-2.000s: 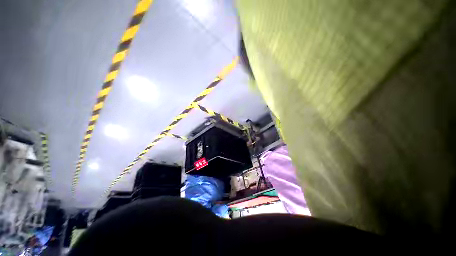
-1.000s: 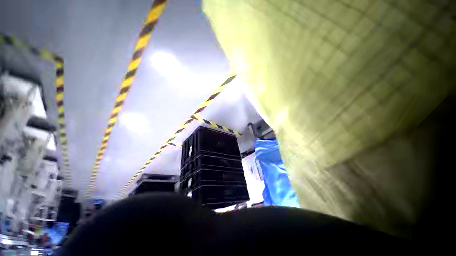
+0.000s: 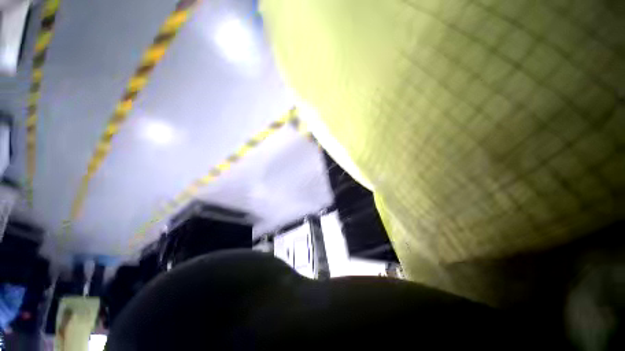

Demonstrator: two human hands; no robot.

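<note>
Neither of my hands is in the picture. My yellow-green smock (image 3: 438, 123) with dark grid lines fills the right side. Black totes (image 3: 209, 230) stand beyond the dark shape at the bottom, left of the middle. More black totes or a dark stack (image 3: 358, 209) show at the smock's edge, partly hidden by it. The picture is tilted and blurred, and what the totes hold cannot be seen.
Yellow-black lane tape (image 3: 130, 92) runs over the shiny grey floor (image 3: 226, 96). A large dark rounded shape (image 3: 260, 308) covers the bottom. White equipment (image 3: 298, 248) stands near the middle. A yellow-green shape, possibly a person's smock (image 3: 75, 322), is at the lower left.
The view has moved along the aisle. The tall black tote stack and the blue cloth beside the smock are gone; white equipment and dark shapes show there. The lane tape has shifted left.
</note>
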